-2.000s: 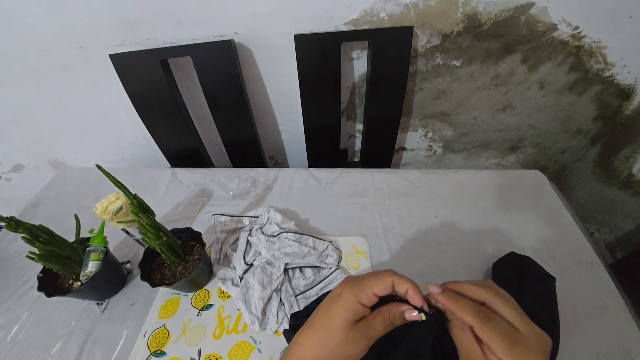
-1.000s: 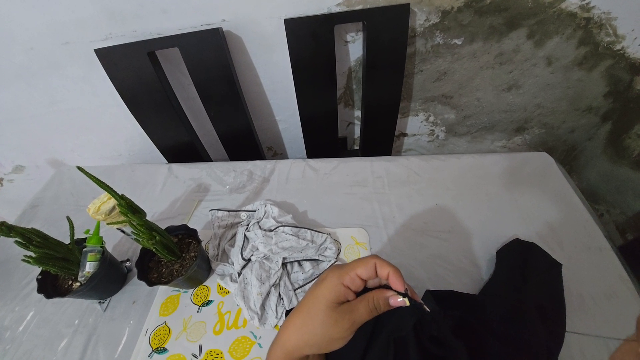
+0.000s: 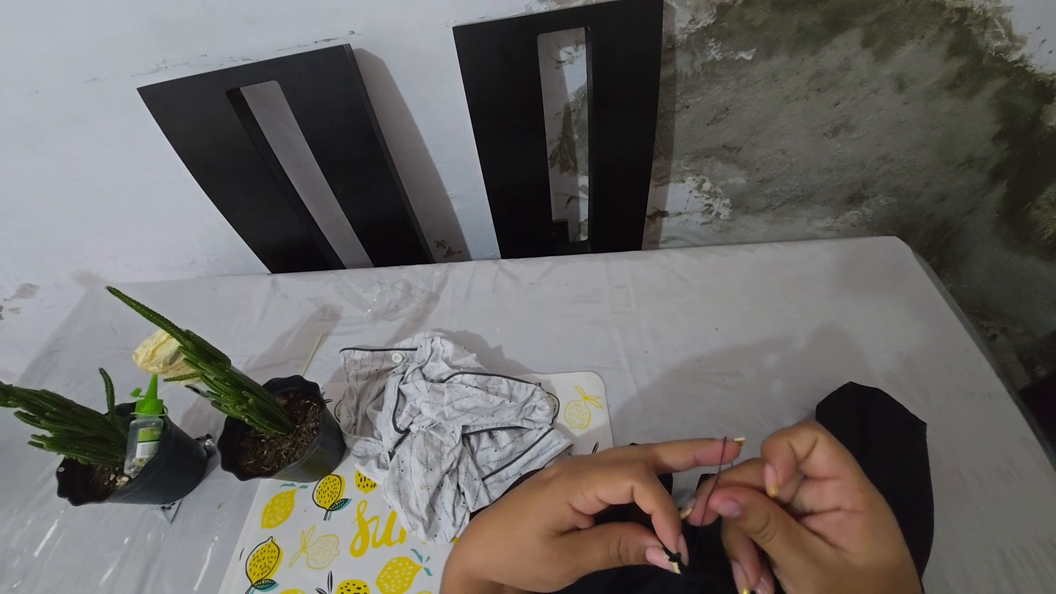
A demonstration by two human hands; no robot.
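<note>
Black fabric lies under and around both hands at the lower right. My left hand pinches a small bit of the black cloth between thumb and a finger, its index finger stretched out to the right. A dark thread loops from that index finger to my right hand, whose thumb and index finger are pinched on it. Whether a needle is in the fingers cannot be seen. A crumpled light grey patterned garment with dark piping and a button lies left of the hands.
A lemon-print placemat lies under the grey garment. Two potted cacti stand at the left, one holding a small green-capped bottle. Two black chair backs rise behind the covered table.
My right hand, at the lower right edge one second ago, is back beside my left hand. My left index finger now stretches out with a thread loop at it.
</note>
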